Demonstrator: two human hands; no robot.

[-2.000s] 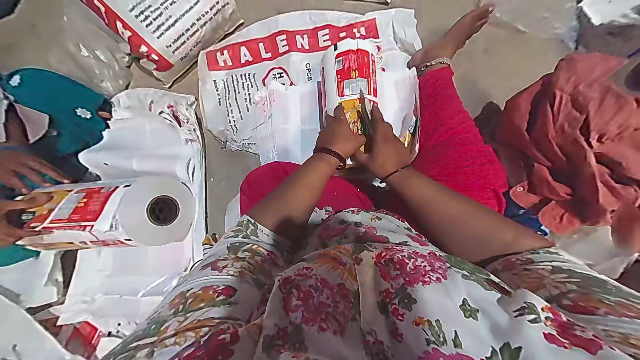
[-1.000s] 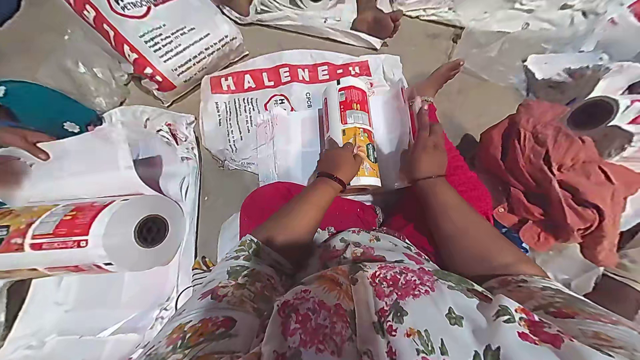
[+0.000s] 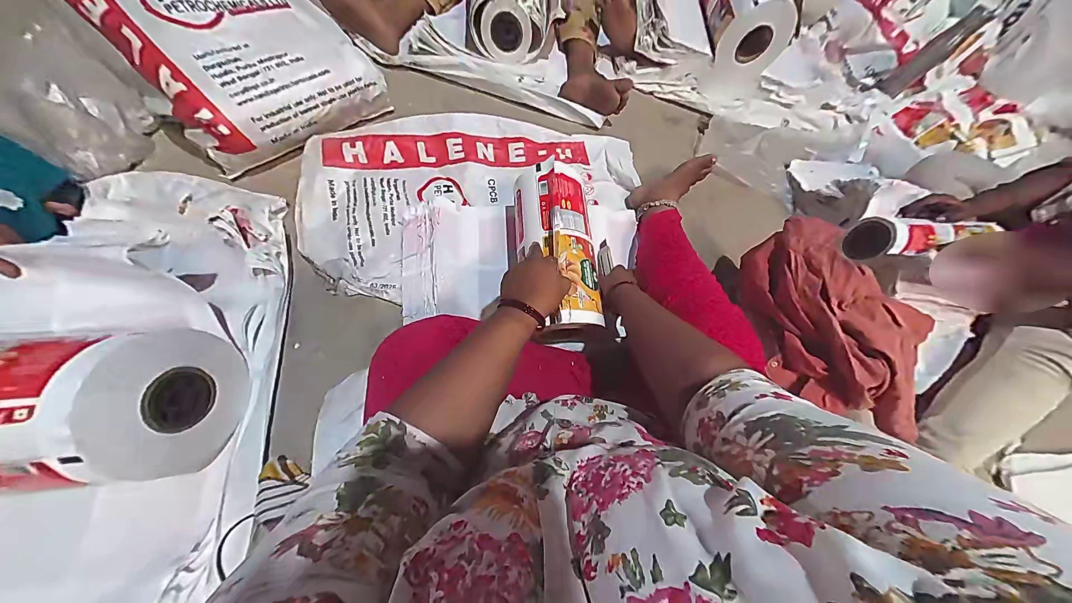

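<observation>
A roll of printed packaging film [image 3: 563,209] lies lengthwise in front of me, over white sheets [image 3: 477,260] and a printed white sack [image 3: 360,193]. My left hand [image 3: 538,283] rests on the roll's left side near its close end, with the fingers partly hidden. At the roll's right edge, my right hand [image 3: 618,283] is closed around a small blade-like tool [image 3: 605,258], which points away from me. The lower part of that hand is hidden by the forearm and the roll.
A large film roll [image 3: 167,406] lies at the left on white sheeting. A reddish-brown cloth [image 3: 829,318] is heaped at the right. Other people with more rolls [image 3: 754,42] sit ahead and at the right. Another printed sack [image 3: 251,75] lies at the upper left.
My right hand, raised with fingers extended beside the roll one second ago, is now lower and shows a tool. My left hand stays on the roll.
</observation>
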